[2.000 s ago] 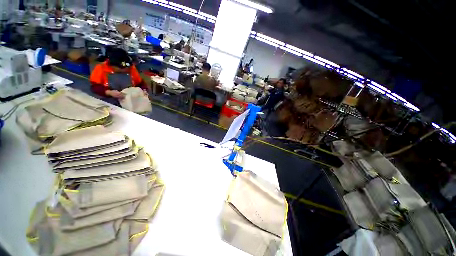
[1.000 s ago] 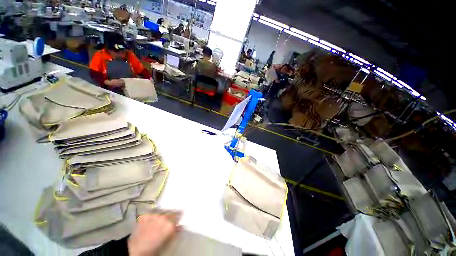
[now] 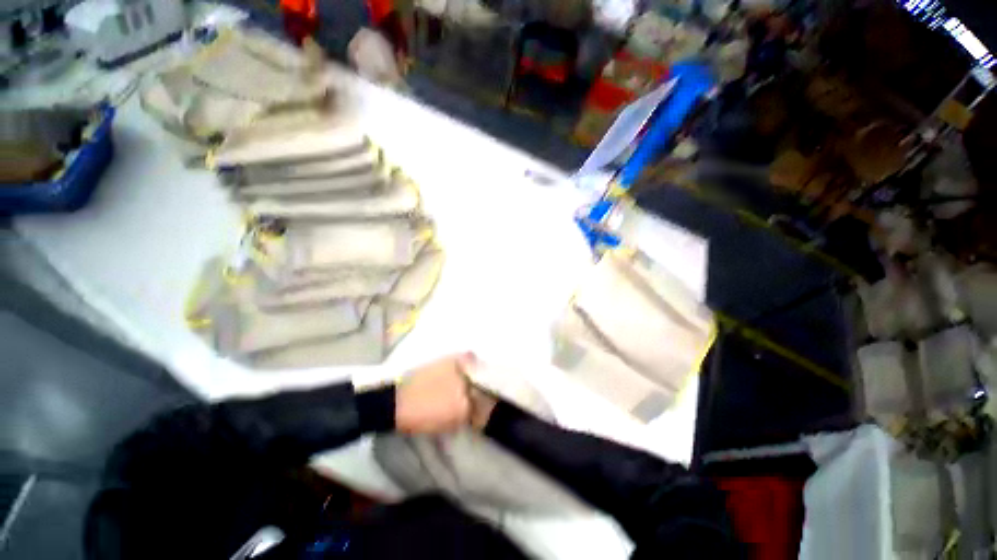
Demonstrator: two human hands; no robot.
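A beige-grey cloth bag (image 3: 472, 468) hangs blurred at the table's near edge, in front of my body. My left hand (image 3: 434, 395) is bare, in a black sleeve, and its curled fingers grip the bag's upper part. My right hand (image 3: 479, 407) meets it from the right, mostly hidden behind the left hand and its own sleeve, so its grip cannot be made out. An overlapping pile of beige bags (image 3: 317, 246) with yellow edges lies left of centre. Another beige bag (image 3: 640, 334) lies flat at the right.
The white table (image 3: 142, 246) holds a blue stand (image 3: 656, 131) with a sheet at its far edge. A blue basket (image 3: 82, 170) is at left and a sewing machine (image 3: 126, 27) at far left. More beige bags (image 3: 918, 372) are stacked beyond the table at right. A person in orange sits behind.
The view has tilted down, bringing both forearms into the picture. The left hand, absent at first and then at the bottom edge, now appears nearer the centre, meeting the right hand at the bag.
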